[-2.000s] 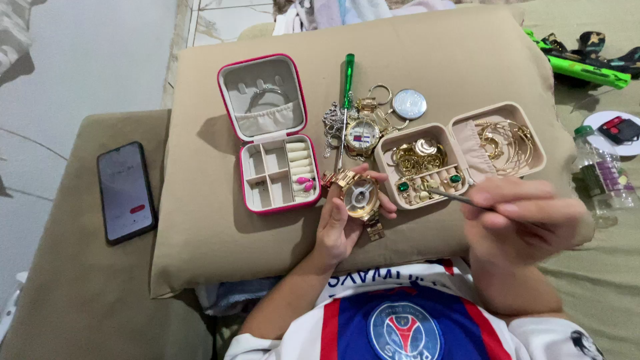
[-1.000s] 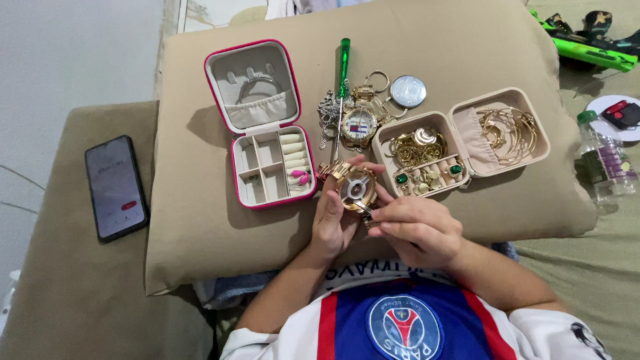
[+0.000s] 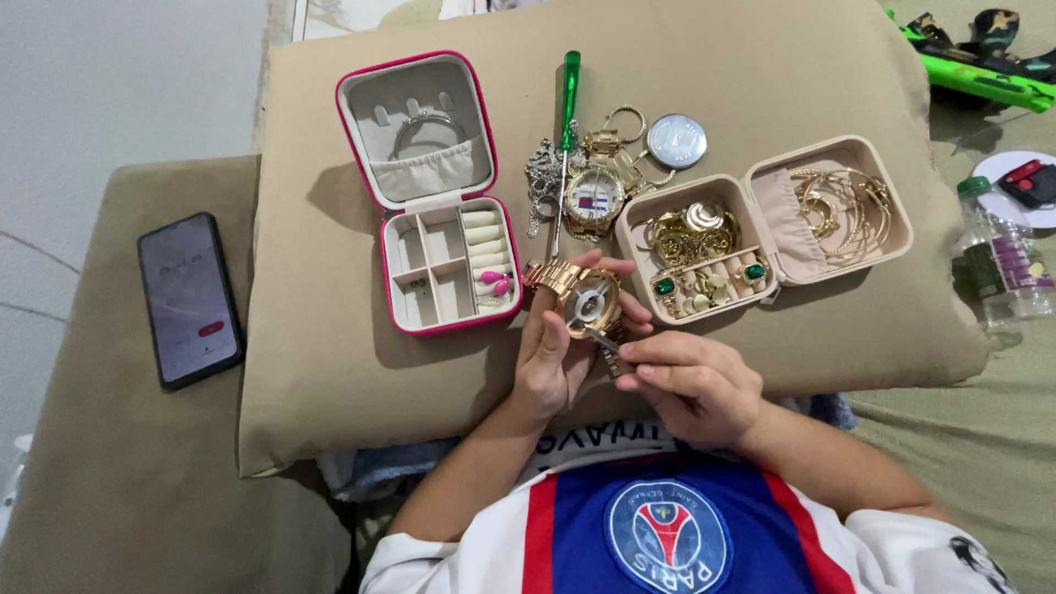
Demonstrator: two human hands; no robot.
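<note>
My left hand (image 3: 549,359) holds a gold-coloured wristwatch (image 3: 591,304) whose case back is off, so the hollow case faces up. A slim metal tool (image 3: 601,337), perhaps tweezers, is pinched in my right hand (image 3: 697,384), its tip at the lower rim of the case. Beyond the watch lie a screwdriver with a green handle (image 3: 570,99), a second gold watch with a white dial (image 3: 594,198), a tangled silver chain (image 3: 544,177) and a round silvery metal disc (image 3: 676,141). All of these rest on a beige cushion (image 3: 322,412).
An open pink jewellery box (image 3: 518,247) stands left of the watch, an open cream one (image 3: 907,231) with gold jewellery to the right. A phone (image 3: 191,301) lies on the seat at left. At far right are a plastic bottle (image 3: 1002,256), a white plate (image 3: 998,213) and a bright green object (image 3: 982,80).
My right hand has come from the right, where it held the tool up beside the cream box, to the watch in my left hand. Both hands remain together there since a second ago.
</note>
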